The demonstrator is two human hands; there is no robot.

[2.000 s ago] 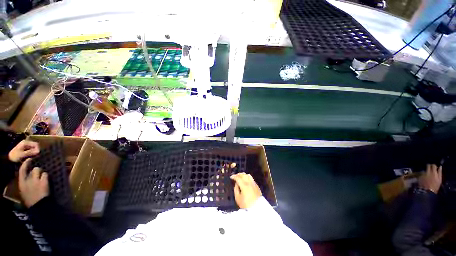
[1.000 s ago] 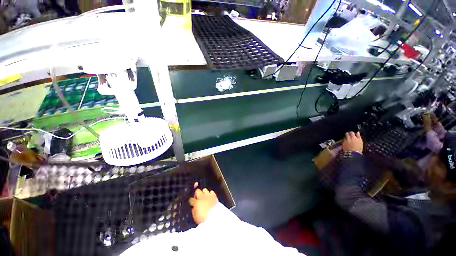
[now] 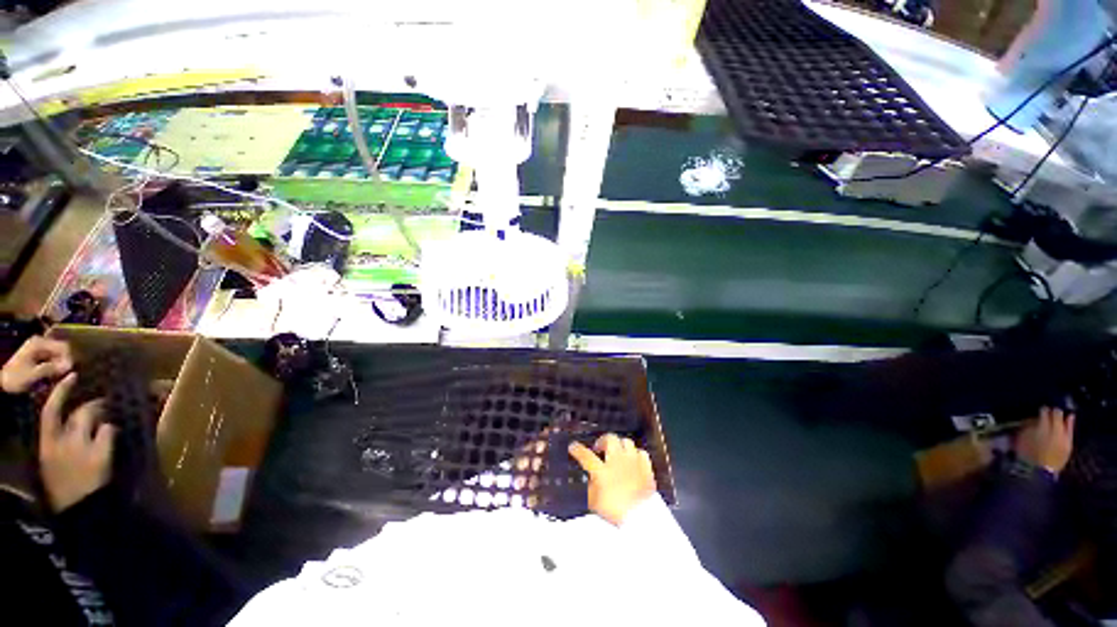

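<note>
A black perforated sheet (image 3: 521, 423) lies over an open brown carton (image 3: 659, 429) directly before me. White shows through its holes near my sleeve. My right hand (image 3: 621, 478) is at the right part of the sheet, fingers curled onto it and thumb pointing left; the fingertips are partly lost against the black. My left hand is not in view. Small dark round parts with thin leads (image 3: 306, 361) sit left of the sheet, at the bench's back edge.
A neighbour's hands (image 3: 76, 447) hold a dark holed sheet at another carton (image 3: 221, 423) on the left. A white fan (image 3: 496, 288) hangs by the post. Another holed sheet (image 3: 827, 80) drapes over the upper shelf. Another person's hand (image 3: 1045, 441) is at the far right.
The view swung right and has come back. My right hand has shifted slightly right on the sheet, and the sheet's surface is bent differently, with fewer bright holes.
</note>
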